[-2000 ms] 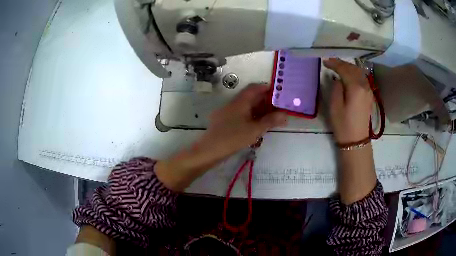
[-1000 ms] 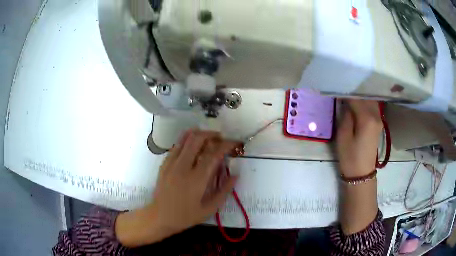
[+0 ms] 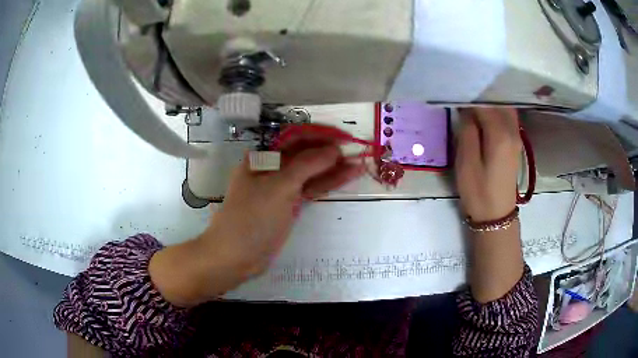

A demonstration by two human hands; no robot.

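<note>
A smartphone (image 3: 418, 136) in a red case lies on the machine bed plate (image 3: 336, 189), its purple screen lit and its top edge under the machine arm. My left hand (image 3: 273, 192) is beside the needle area, closed on the red phone strap (image 3: 325, 133). The strap's charm (image 3: 390, 173) lies at the phone's lower left corner. My right hand (image 3: 487, 164) rests just right of the phone, fingers bent down and partly under the arm; whether it holds anything is hidden.
The cream sewing machine arm (image 3: 336, 49) spans the top, with its tension assembly (image 3: 241, 73) at left. Shears' red handle (image 3: 529, 164) shows right of my right hand. A side tray (image 3: 553, 314) with small items is at lower right, below a thin looped cord (image 3: 568, 231).
My left hand has moved from the table's front edge up to the needle area, carrying the red strap loop with it. The charm now lies against the phone. My right hand stays beside the phone.
</note>
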